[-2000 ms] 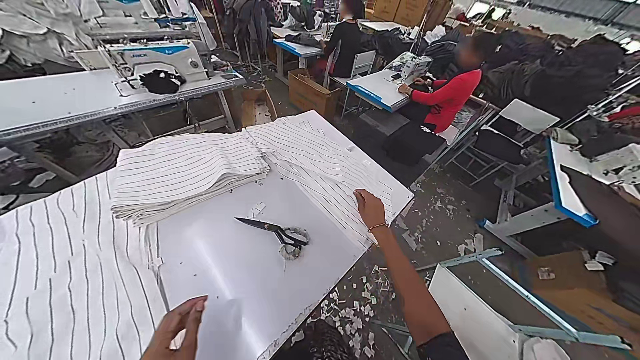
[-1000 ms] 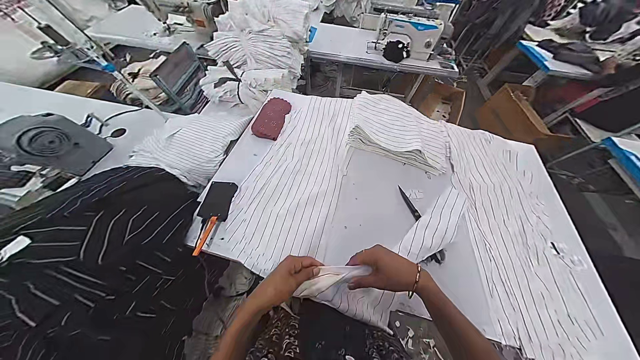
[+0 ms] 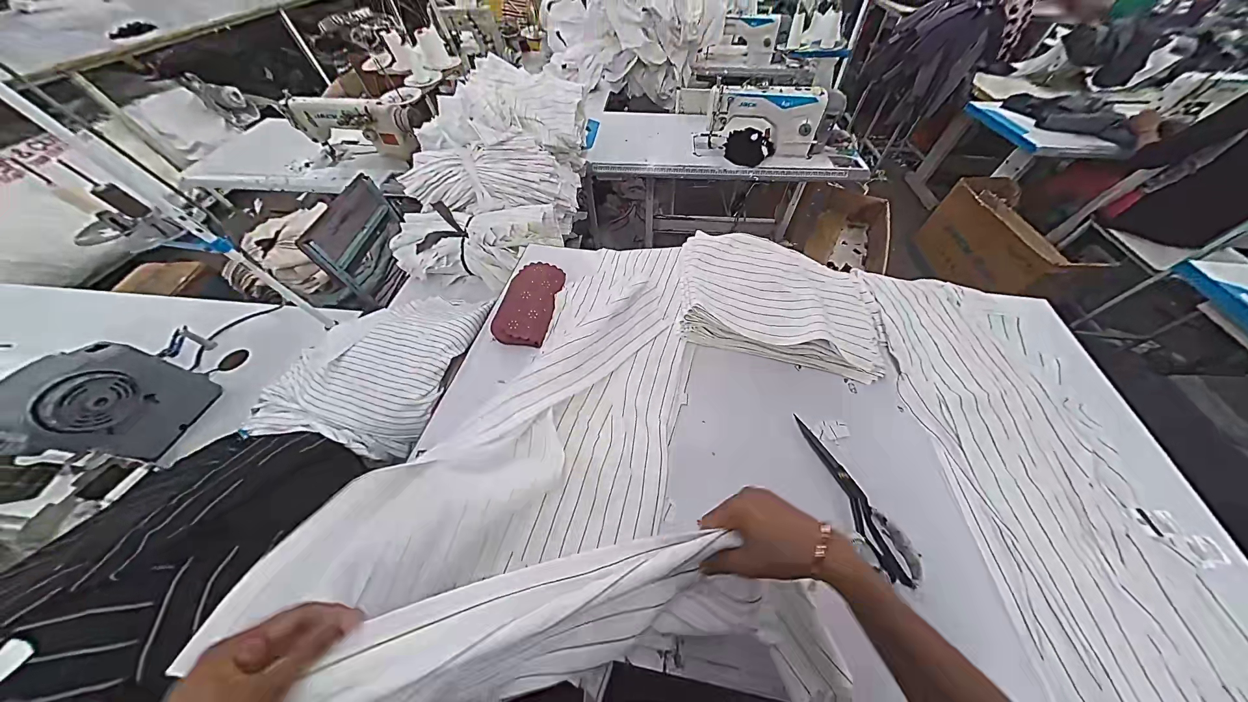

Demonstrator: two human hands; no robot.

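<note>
A white fabric piece with dark stripes (image 3: 546, 595) is stretched between my hands at the table's near edge. My right hand (image 3: 765, 534) grips its bunched right end. At the lower left, my left hand (image 3: 278, 648) is on its other end, fingers close together, with the cloth at the fingertips. Black-handled scissors (image 3: 848, 492) lie on the white table (image 3: 760, 439) beyond and right of my right hand. A folded stack of striped fabric (image 3: 785, 302) sits at the table's far side. Striped pieces lie flat left of the stack and along the right (image 3: 1014, 439).
A dark red scalloped case (image 3: 528, 304) lies at the far left table corner. Left of the table are a striped fabric bundle (image 3: 375, 375) and black striped cloth (image 3: 195, 536). Beyond stand a sewing machine (image 3: 770, 122), tied white bundles (image 3: 497, 175) and cardboard boxes (image 3: 994, 234).
My hands were close together on the bunched fabric one second ago; now they are wide apart with it stretched between them. Two seconds ago both hands were without this piece. The view has swung left.
</note>
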